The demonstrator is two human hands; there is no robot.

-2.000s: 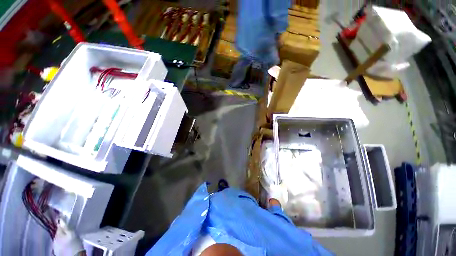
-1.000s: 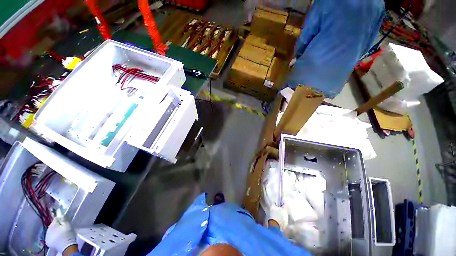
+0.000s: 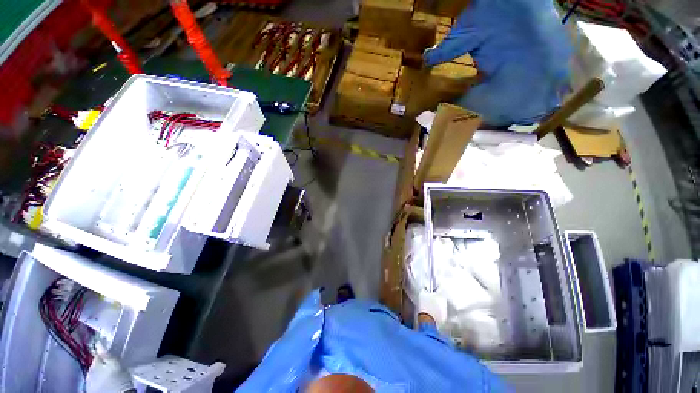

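Observation:
My left hand [image 3: 107, 372], in a white glove, is at the lower left over the near wired enclosure [image 3: 31, 330]. Its fingertips are at the lower end of the red and black wires [image 3: 65, 326]; whether it pinches anything cannot be told. My right hand [image 3: 431, 307], gloved, is closed on the left rim of a bare light-grey enclosure [image 3: 503, 188] standing at the right. White wrap [image 3: 468, 276] lies inside it. A narrow side compartment [image 3: 591, 280] is along its right side.
A second wired enclosure [image 3: 176, 84] sits on the green bench [image 3: 280, 127]. An open carton flap [image 3: 445, 146] stands behind the bare enclosure. A person in blue [image 3: 510, 65] bends by stacked cartons [image 3: 368, 84]. White foam blocks [image 3: 618, 65] are at the back right; a dark blue stack [image 3: 631, 322] is at the right.
The view has shifted. The other person has bent down and reaches left toward the cartons. My left hand remains by the wires and my right hand at the bare enclosure's rim.

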